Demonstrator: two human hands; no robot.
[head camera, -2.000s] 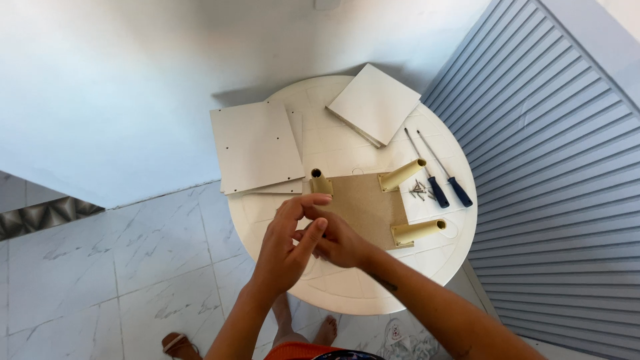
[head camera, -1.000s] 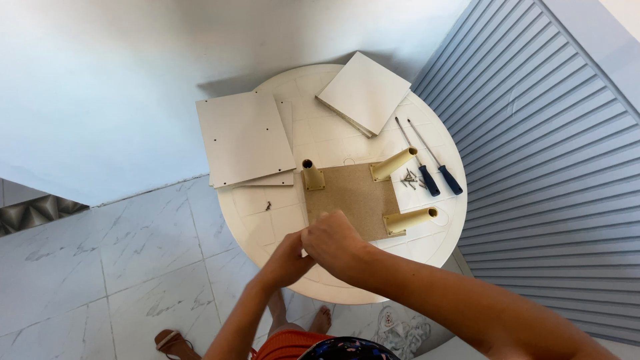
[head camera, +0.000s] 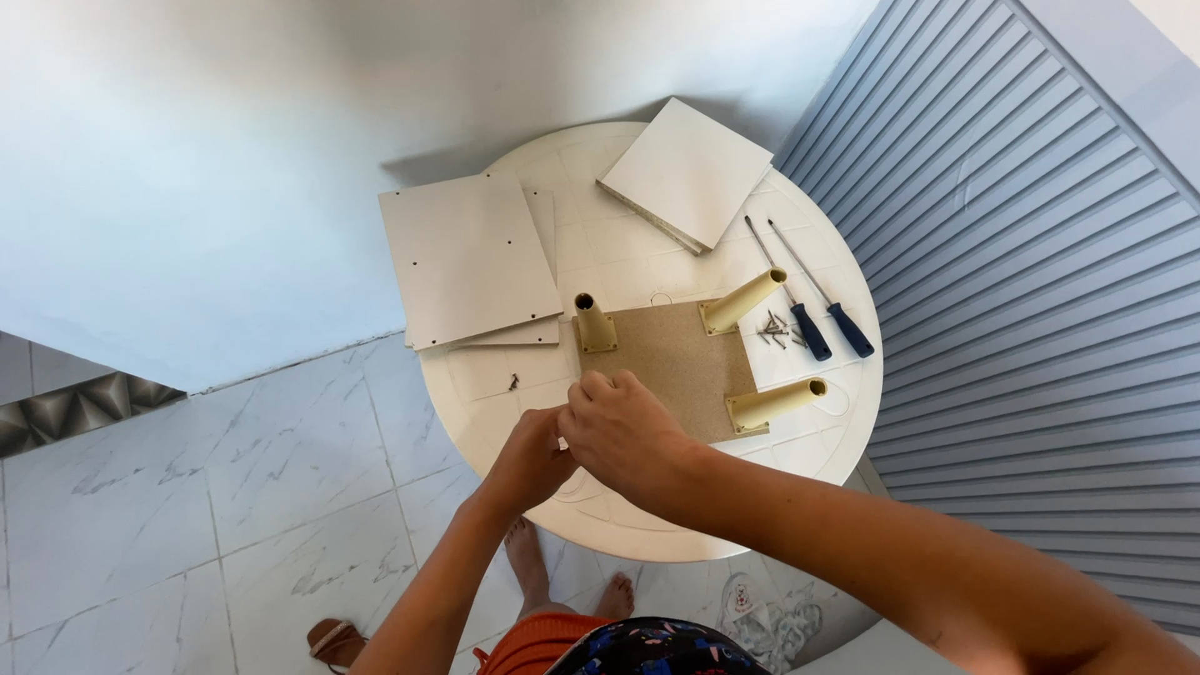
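Observation:
My left hand (head camera: 532, 459) and my right hand (head camera: 623, 433) meet at the near left corner of a brown particleboard panel (head camera: 670, 361), fingers bent. Whatever lies between their fingers is hidden. Three pale yellow tapered legs with square base plates stand on the panel: one at the far left (head camera: 594, 323), one at the far right (head camera: 743, 300) and one at the near right (head camera: 776, 405). Several screws (head camera: 774, 328) lie right of the panel, beside two screwdrivers with dark blue handles, one nearer (head camera: 811, 333) and one farther right (head camera: 849, 330).
The round white table (head camera: 487, 403) also holds white drilled panels (head camera: 469, 262) at left, more white boards (head camera: 689, 173) at the back and small screws (head camera: 513, 382) at left. A wall and a blue slatted panel (head camera: 1022, 309) border it. A sandal (head camera: 336, 643) and plastic bag (head camera: 769, 614) lie below.
Two seconds ago my hands were over the panel's left part with fingers more spread; now they are closed together at its near left corner. The view has shifted slightly.

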